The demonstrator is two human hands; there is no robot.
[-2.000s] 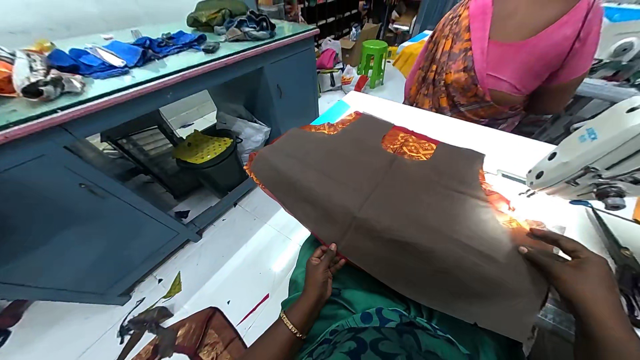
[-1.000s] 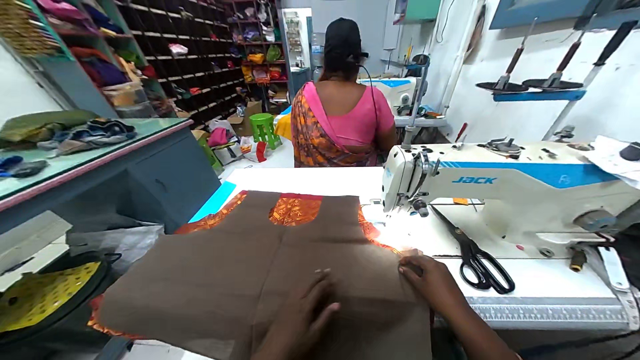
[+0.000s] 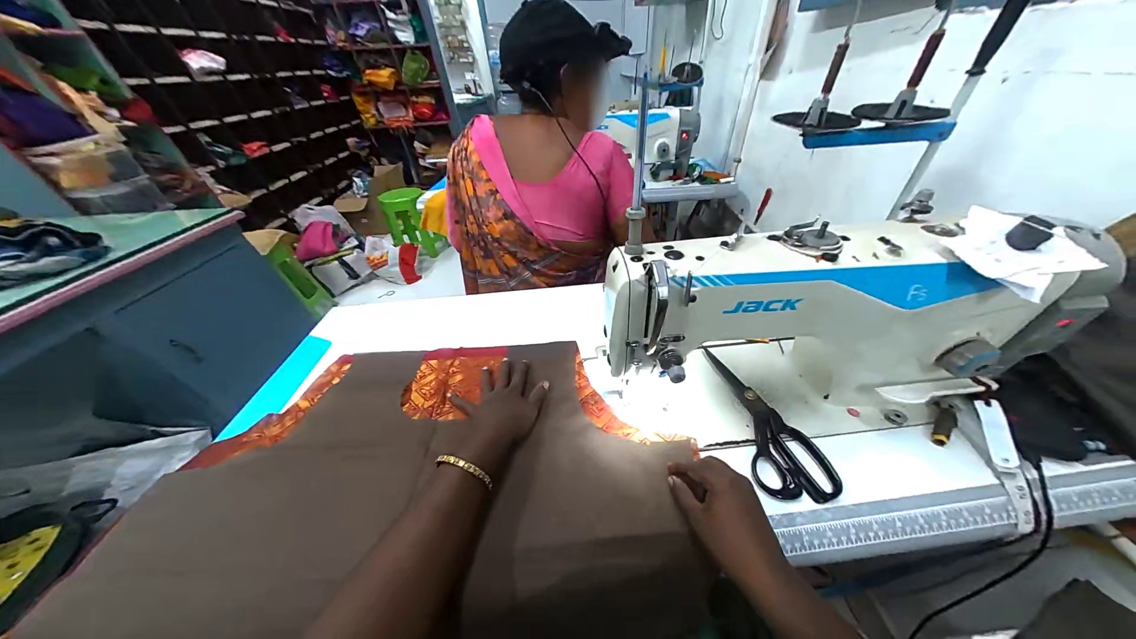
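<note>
A brown cloth garment piece [image 3: 293, 524] lies spread over the white sewing table, with orange-red patterned fabric [image 3: 444, 383] showing at its neck opening and along its curved edges. My left hand [image 3: 501, 408] rests flat on the cloth beside the neck opening, fingers spread, a gold bracelet on the wrist. At the cloth's right edge, my right hand [image 3: 710, 497] pinches the corner below the curved armhole edge. The needle area of a white Jack sewing machine [image 3: 852, 311] is just beyond that edge. Black-handled scissors [image 3: 781, 444] lie on the machine bed, right of my right hand.
A person in a pink blouse [image 3: 568, 195] sits ahead at another sewing machine [image 3: 661, 138]. A glass-topped counter [image 3: 133, 232] stands left, with shelves behind it. A measuring tape strip [image 3: 914, 524] runs along the table's front edge. Thread cones' stand [image 3: 879, 133] rises at the right.
The view has swung right and up towards the machine. My left hand has moved from the lower middle of the cloth up beside the neck opening. The person ahead has turned their head to the right.
</note>
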